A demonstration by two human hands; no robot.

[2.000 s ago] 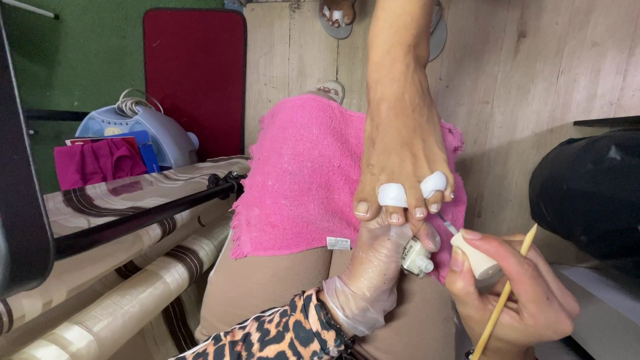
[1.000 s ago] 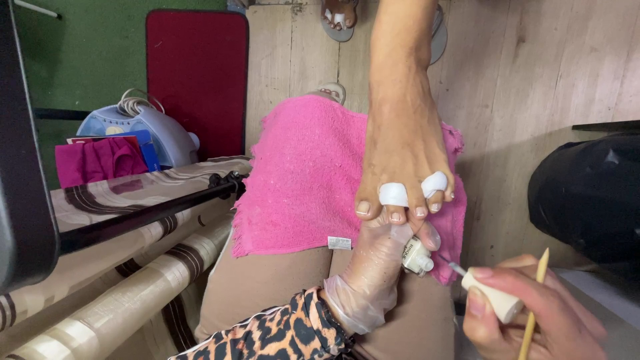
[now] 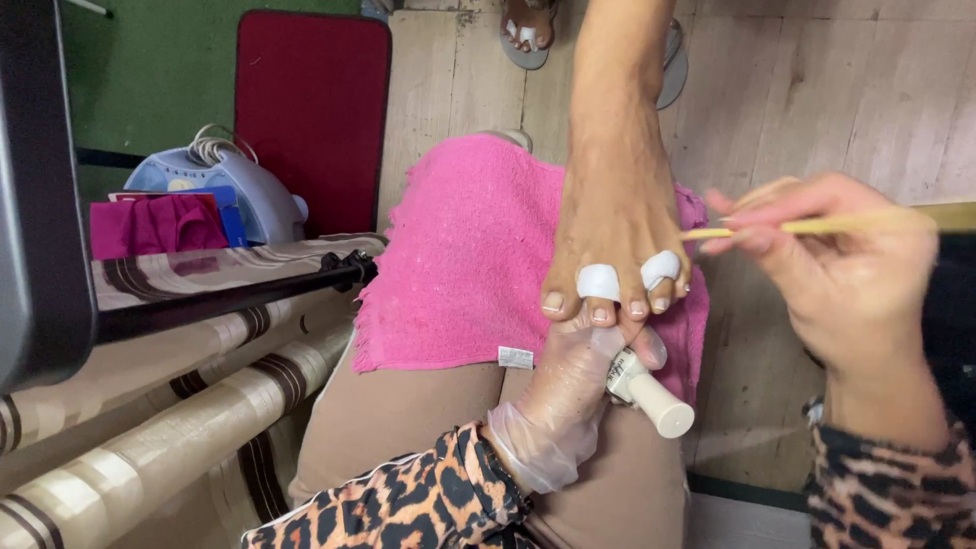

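A client's bare foot [image 3: 621, 183] rests on a pink towel [image 3: 473, 252] over my lap, toes toward me, with white wraps [image 3: 598, 282] around two toes and white-tipped nails. My left hand [image 3: 568, 381], in a clear plastic glove, is under the toe ends and holds a nail polish bottle [image 3: 627, 375] by its body, tilted, with its pale cap [image 3: 662, 406] on. My bare right hand [image 3: 839, 259], slightly blurred, pinches a thin wooden stick [image 3: 808, 225] between thumb and fingers. The stick's tip is beside the foot's outer edge, above the wrapped small toe; contact cannot be told.
Left are a black metal frame [image 3: 229, 306], striped beige fabric [image 3: 152, 442], a blue appliance [image 3: 229, 191] with a coiled cable, and a magenta cloth [image 3: 156, 229]. Beyond lies a dark red mat [image 3: 313, 114]. The person's other foot [image 3: 528, 27] wears a grey flip-flop.
The cap with its brush, held apart in my right hand before, is now on the bottle. My right hand has moved up beside the foot, and the stick now points left toward it.
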